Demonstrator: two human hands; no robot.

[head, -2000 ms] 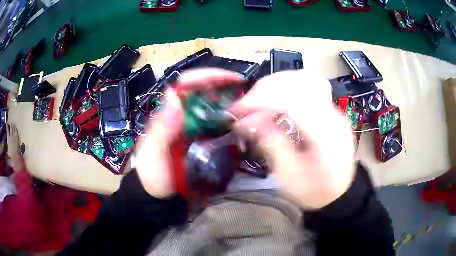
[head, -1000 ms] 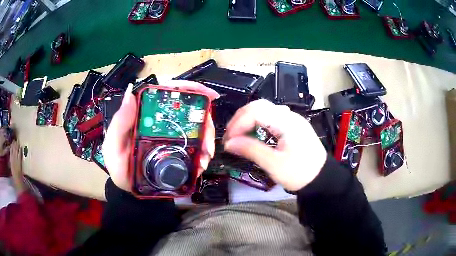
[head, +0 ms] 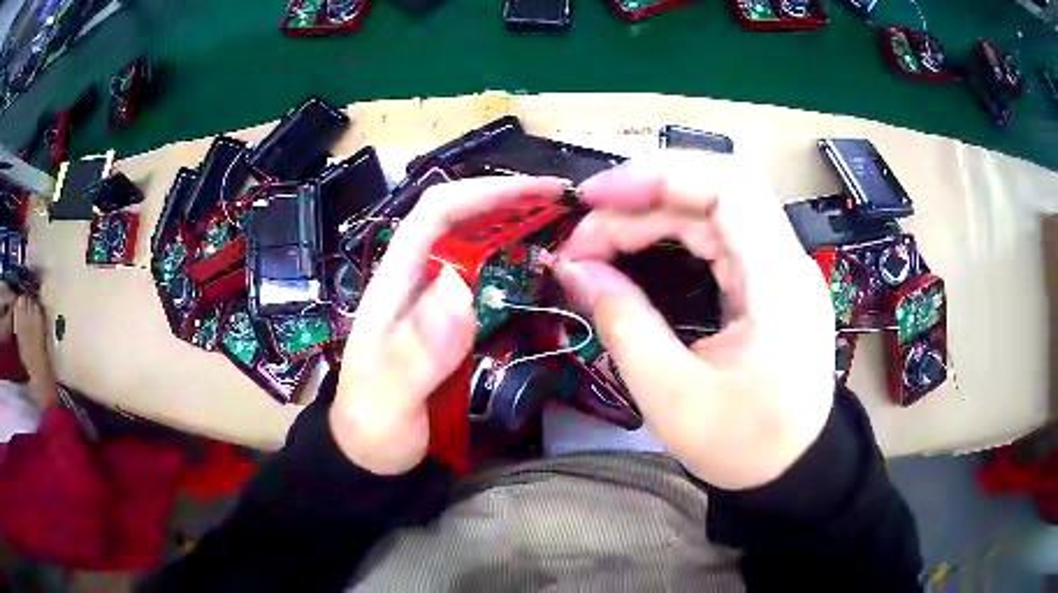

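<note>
My left hand (head: pixel 406 336) holds a red front housing (head: pixel 493 235) turned on its side, with its slotted red side up. Inside it the green circuit board (head: pixel 499 284) and the round speaker driver (head: pixel 519 394) show in part. A white lead wire (head: pixel 569 315) loops out from the board. My right hand (head: pixel 708 313) is at the board's right edge, thumb and forefinger close together at a tiny pale piece. The fingers hide part of the board, and I cannot tell if the piece is gripped.
Black back housings (head: pixel 284 249) and open red units pile up at left. More red units (head: pixel 920 336) and a black housing (head: pixel 864 176) lie at right. A green conveyor belt (head: pixel 464 64) with units runs behind. Another person's hand (head: pixel 29 336) is at far left.
The red housing was face-up in my left hand; it is now tilted on its side. My right hand has moved up and left to the board's edge.
</note>
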